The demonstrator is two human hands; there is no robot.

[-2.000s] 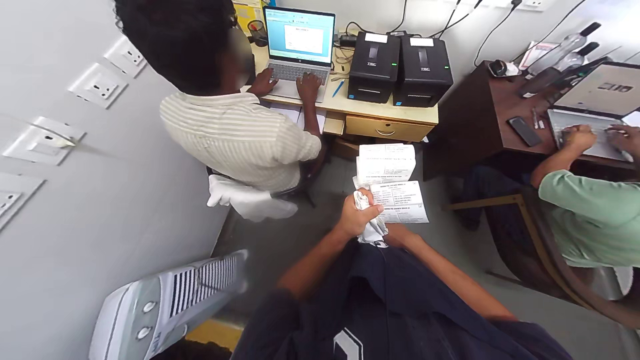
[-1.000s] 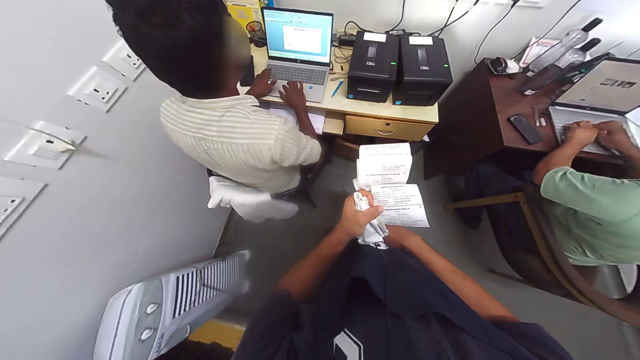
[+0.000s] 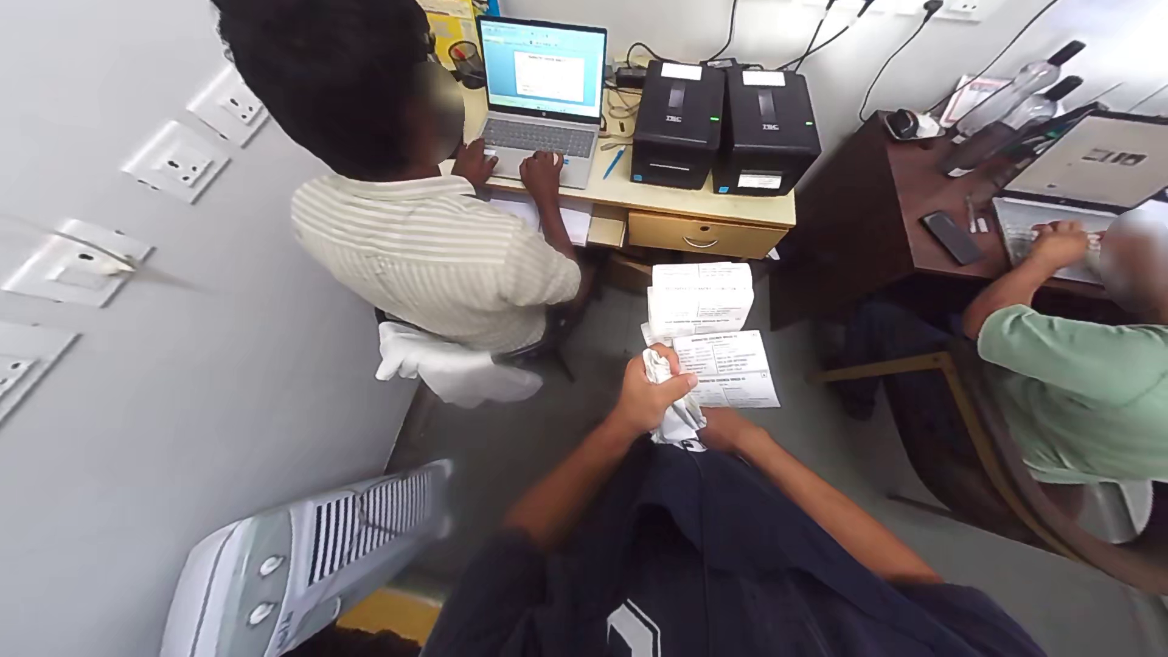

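Note:
My left hand (image 3: 652,392) is closed around a crumpled white paper bundle (image 3: 675,401) close to my body. Just beyond it is a thick folded stack of printed white labels (image 3: 701,297), and below that a flat printed sheet (image 3: 725,365) spreads out to the right. My right hand (image 3: 725,429) is beneath the bundle and the sheet; its fingers are hidden, so its grip does not show.
A person in a striped shirt works at a laptop (image 3: 538,100) beside two black label printers (image 3: 677,123) on a desk with a drawer (image 3: 701,235). At right, another person sits at a brown desk (image 3: 922,192). An air cooler (image 3: 310,557) stands lower left.
The seated person at the right has moved their hands at the laptop. My hands and the papers have stayed about where they were.

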